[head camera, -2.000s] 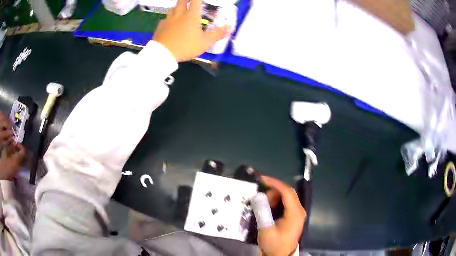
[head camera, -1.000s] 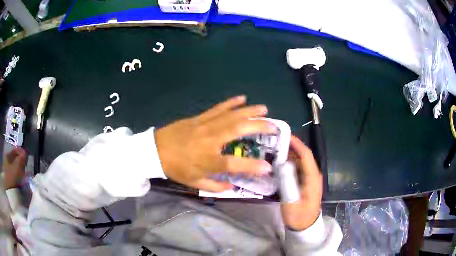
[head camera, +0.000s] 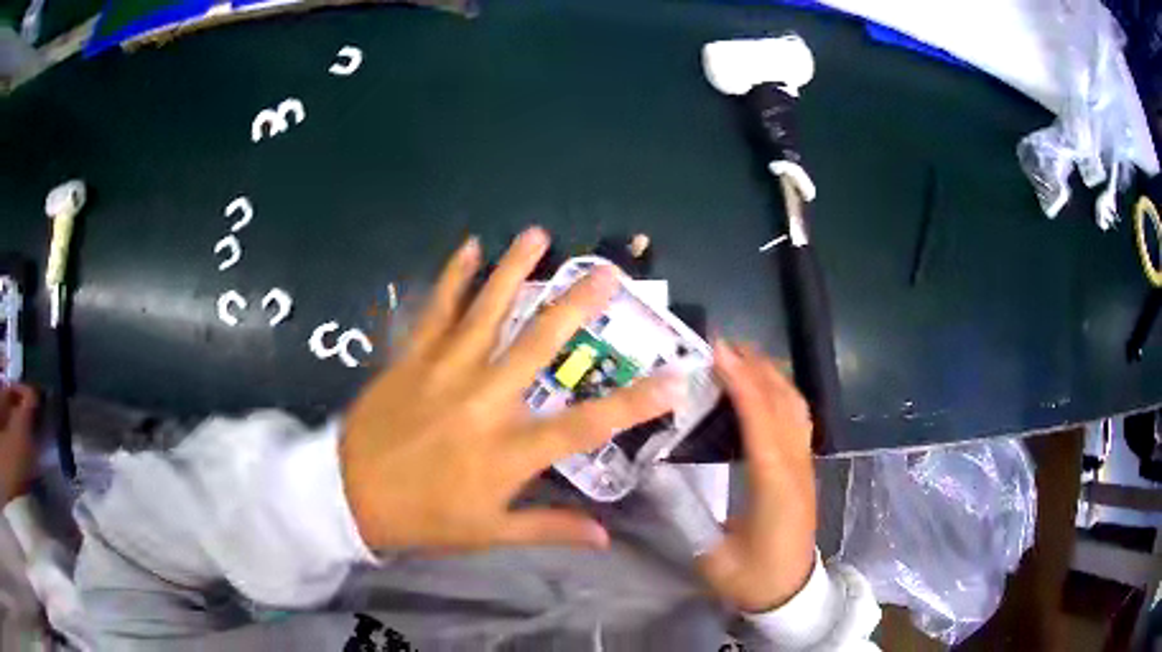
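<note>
An open white housing shell lies tilted like a diamond near the bench's front edge, open side up. A small green circuit board with a yellow transformer shows inside it. My left hand lies over the shell's left side with fingers spread, some across its open face. My right hand is at the shell's right corner, fingers against its rim, with a pale wrap on one finger. Part of a white block shows behind the shell. My fingers hide parts of the rim.
A white-headed mallet with a black handle lies right of the shell. Several white U-shaped clips are scattered at left. Another mallet and a person's hand are at far left. Clear plastic bags hang at lower right.
The shell has turned and lies lower, its open face more visible. My left hand has spread its fingers over it. The view has shifted, so the mallet and clips appear higher.
</note>
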